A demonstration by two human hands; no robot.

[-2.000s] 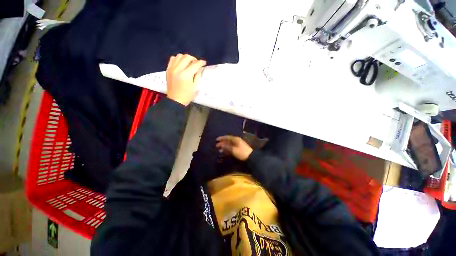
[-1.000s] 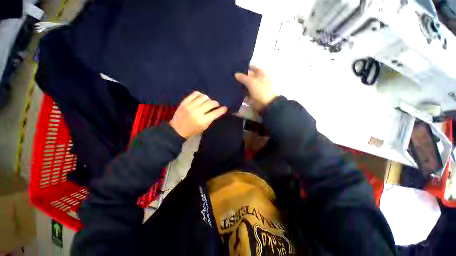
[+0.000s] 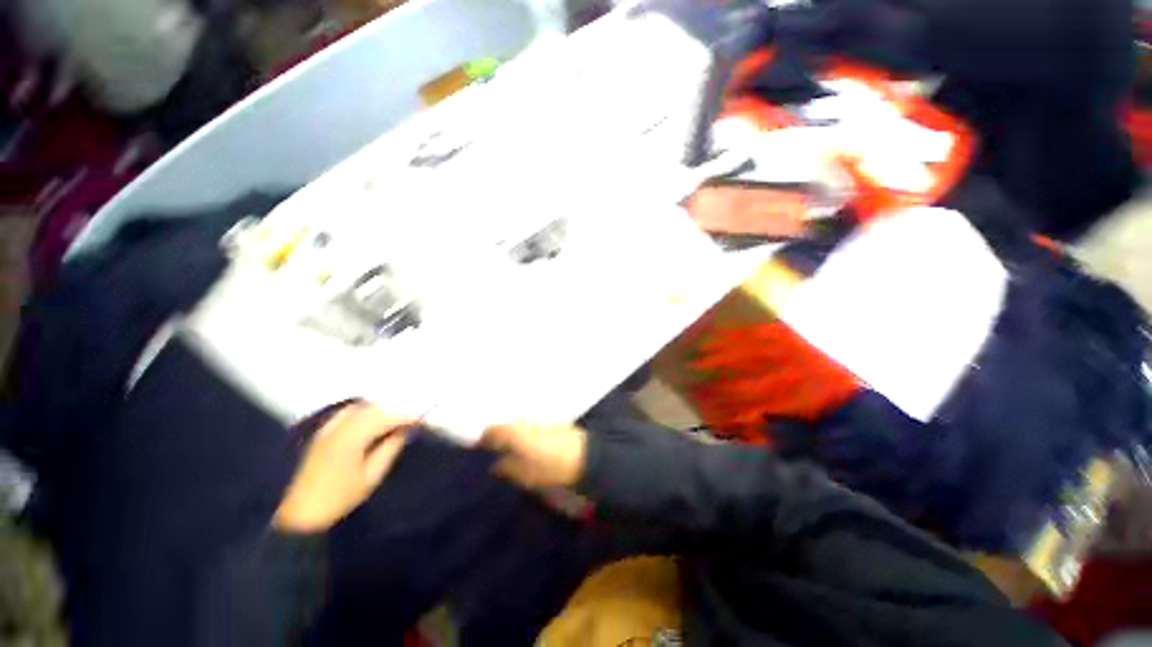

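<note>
The picture is blurred. Dark navy garment cloth (image 3: 164, 468) hangs at the left and over the table's near edge into the lap. My left hand (image 3: 339, 468) is at the near edge of the white machine table (image 3: 556, 367), fingers bent on the dark cloth. My right hand (image 3: 537, 455) is to its right at the same edge, fingers closed on the cloth's edge. The white sewing machine (image 3: 505, 164) stands beyond the hands, its details washed out; metal parts show near its left end.
A grey-blue tub (image 3: 291, 126) curves behind the machine. At the right are a phone (image 3: 752, 211), an orange-red basket (image 3: 948, 139) with white papers, a white sheet (image 3: 910, 303) on dark pieces, and red cloth (image 3: 758, 367) beside the table.
The view has swung to the right, bringing the tub and right-hand piles into view. Both hands, on the cloth one second ago, now hold it lower at the table's near edge, farther apart.
</note>
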